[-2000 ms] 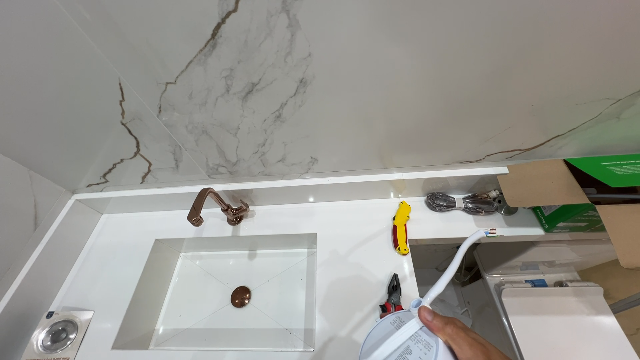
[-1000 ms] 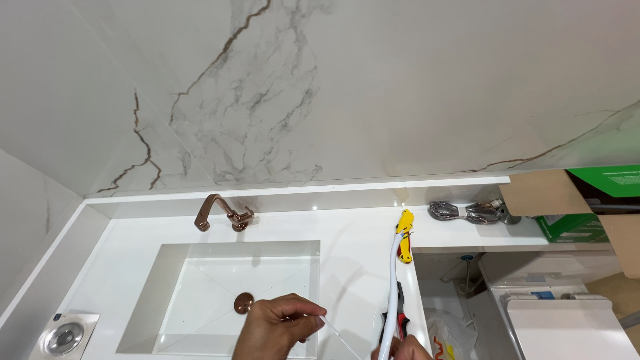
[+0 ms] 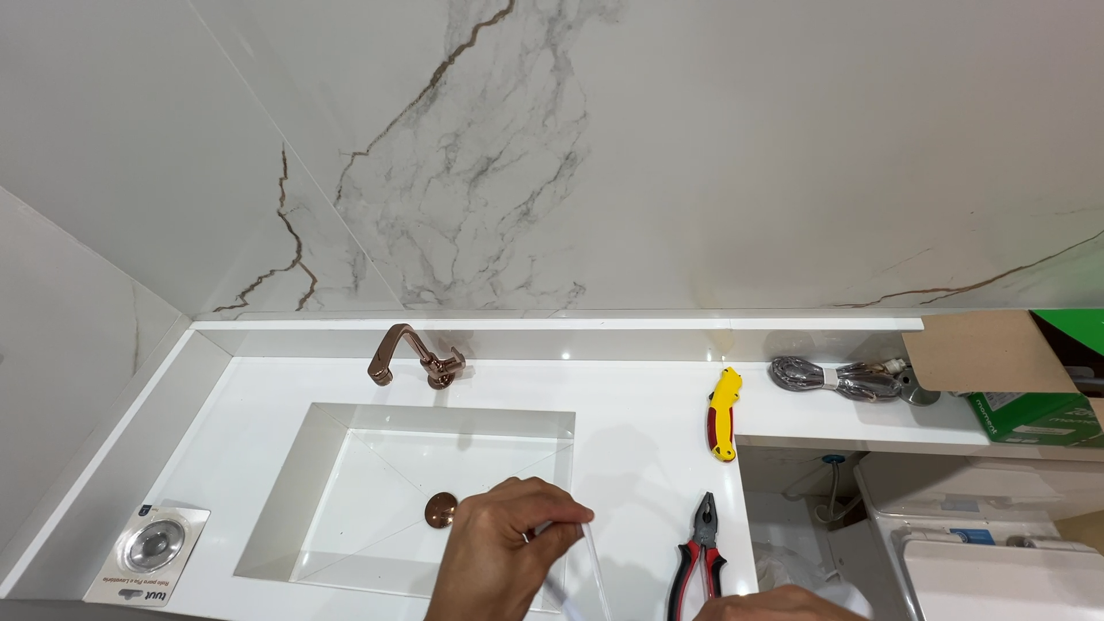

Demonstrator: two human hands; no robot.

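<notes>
My left hand [image 3: 517, 543] is in front of the sink basin, thumb and forefinger pinching the end of a thin white strand [image 3: 595, 565]. A second white length, blurred, runs beside it at the bottom edge. Only the back of my right hand [image 3: 780, 604] shows at the lower edge; its fingers and whatever they touch are hidden. Combination pliers [image 3: 705, 526] with red and black handles lie on the white counter just left of my right hand. Farther back lies a yellow and red utility knife [image 3: 724, 414].
A copper-coloured faucet [image 3: 414, 354] stands behind the sink [image 3: 336, 483]. A packaged drain strainer [image 3: 151, 552] lies at the left. A bundled cable [image 3: 837, 379] and an opened green box [image 3: 1035, 418] are on the right ledge, above a white toilet [image 3: 1000, 578].
My left hand, out of view two seconds ago, is over the sink. My right hand and the white cable that stood upright in it have moved lower, largely out of view. The white round fixture is no longer visible.
</notes>
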